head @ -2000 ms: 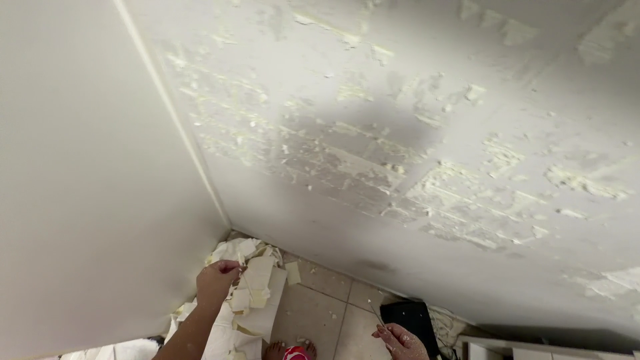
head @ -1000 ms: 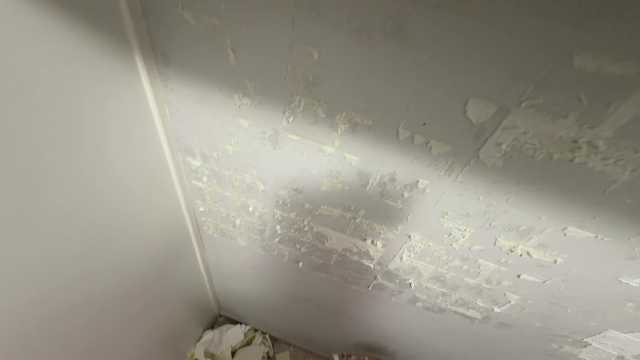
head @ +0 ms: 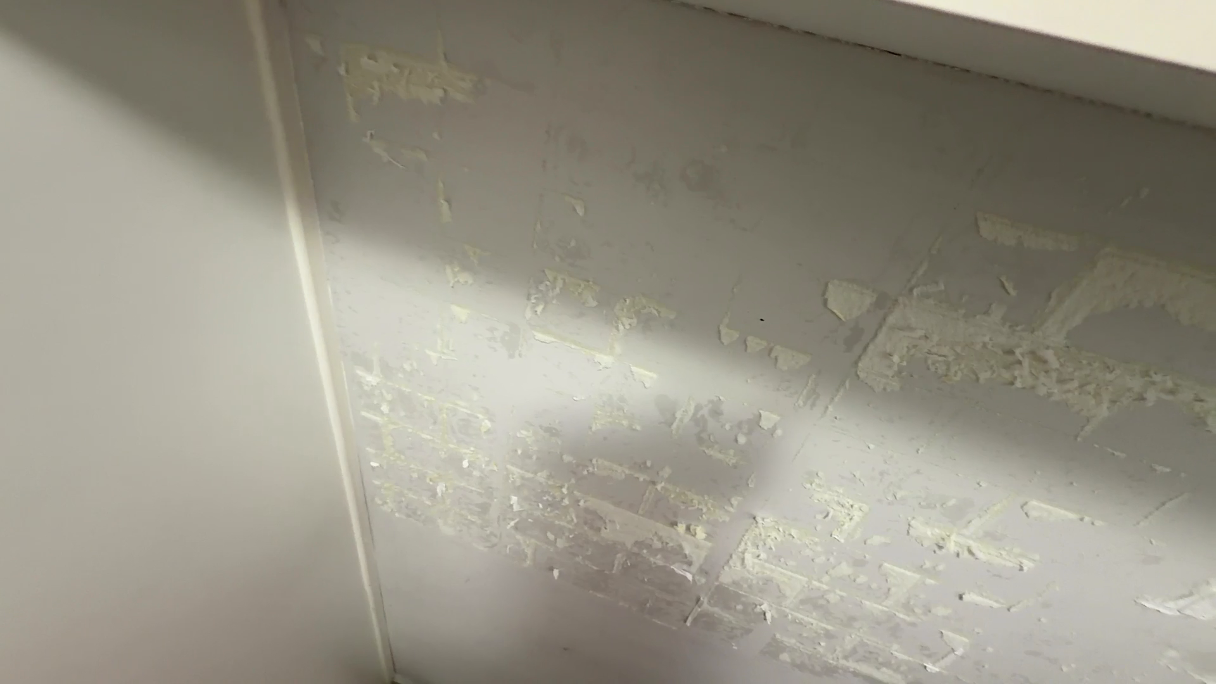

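Neither of my hands shows in the head view at this moment, so what they hold cannot be seen. A pale grey wall [head: 589, 123] fills most of the view. Cream, ragged remnants of a peeled covering [head: 1026, 366] cling to it at the right, and a smaller patch of residue [head: 408, 78] sits near the upper left. Lower down, many thin flakes and broken strips [head: 646, 532] form rough rows. A soft-edged shadow crosses the wall, with a brighter band beneath it.
A smooth pale panel or wall [head: 152, 380] stands at the left, meeting the rough wall along a light vertical trim strip [head: 313, 285]. A pale ledge or underside edge [head: 1026, 47] runs across the top right.
The view has tilted up, away from the floor. Both my hands, the heap of torn scraps and the floor tiles, seen two seconds ago, are out of frame.
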